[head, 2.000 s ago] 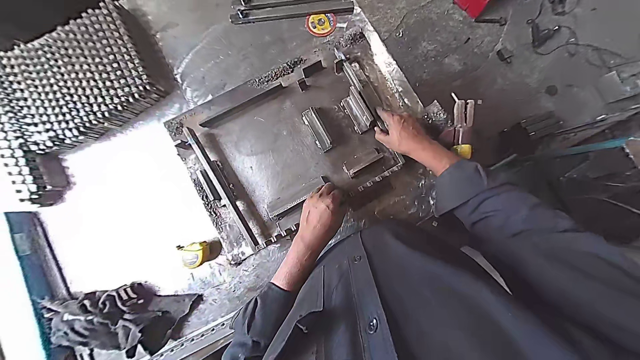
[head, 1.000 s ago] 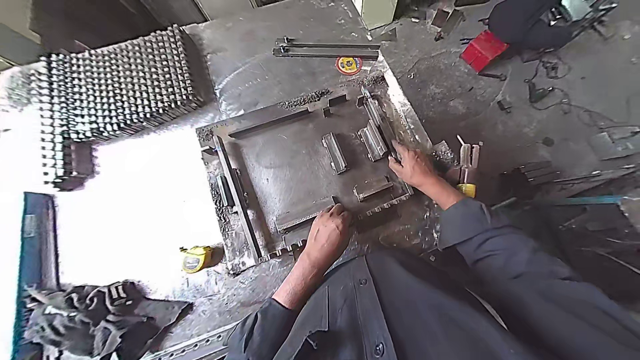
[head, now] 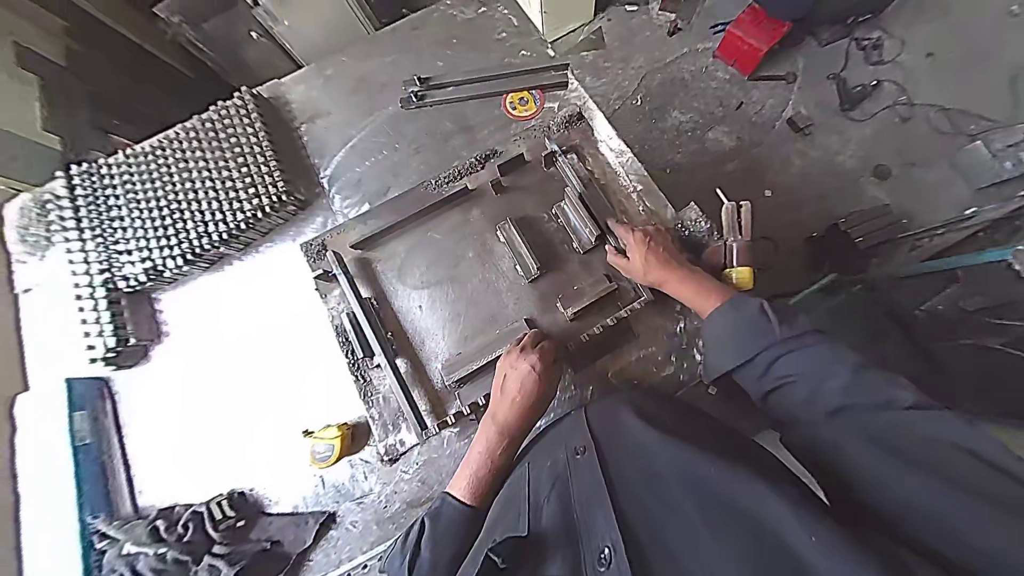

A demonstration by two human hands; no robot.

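Note:
My left hand is at the near edge of a steel plate, its fingertips at the end of a flat metal bar. My right hand touches the near end of a long metal bar along the plate's right side; its grip is partly hidden. Between the hands lies a short angle piece. Two short metal profiles, one to the left and one to the right, rest on the plate. A long bar runs down the left side, another across the far side.
Many small metal parts form a stack at the left. A yellow tape measure and a dark cloth lie nearer. Beyond the plate are two long bars and a round yellow-red item. A yellow-based holder stands at right.
The view has shifted. Both hands stay at about the same places on the plate and its bars; no part has plainly moved.

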